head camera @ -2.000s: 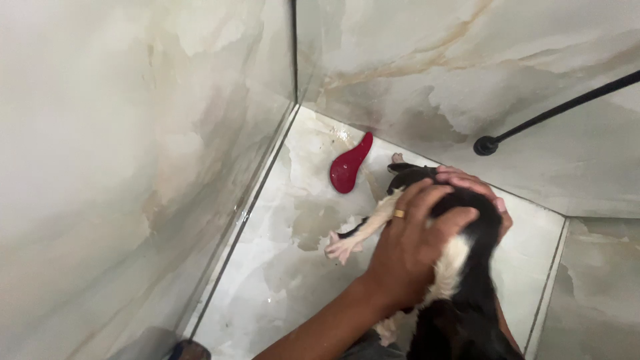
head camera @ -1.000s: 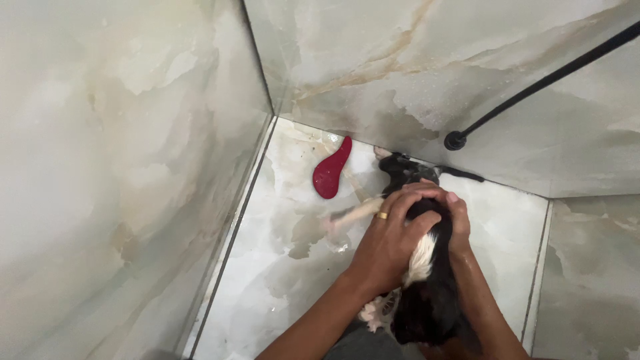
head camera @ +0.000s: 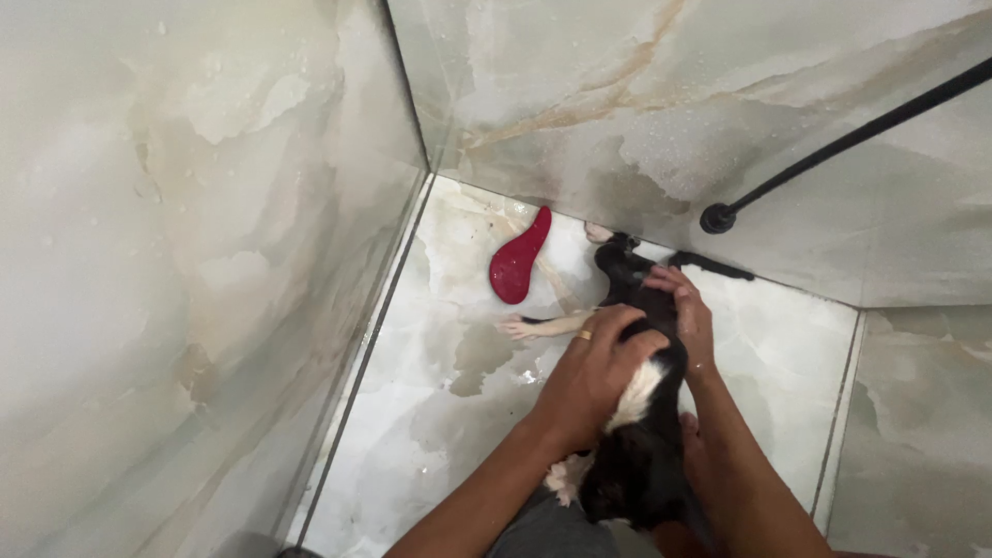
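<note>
A wet black-and-white animal, perhaps a cat or a puppy (head camera: 639, 465), lies stretched on the tiled floor, its head toward me and its dark tail toward the far wall. My left hand (head camera: 597, 364), with a ring on one finger, curves over its body near the white fur patch. On the right flank, farther back, rests my right hand (head camera: 686, 318), fingers spread on the dark fur. One pale hind leg reaches out to the left. A red hairbrush (head camera: 515, 267) lies on the floor left of the animal, bristles hidden.
Marble-patterned walls (head camera: 604, 116) meet in a corner behind the floor (head camera: 434, 434). A black bar (head camera: 860, 139) joins the far wall at a round mount on the right. Water drops and wet patches show. Part of my grey clothing (head camera: 554, 527) is at the bottom.
My right hand has slid back along the animal toward its rear. More of its hindquarters and its tail show than two seconds ago. The brush lies still.
</note>
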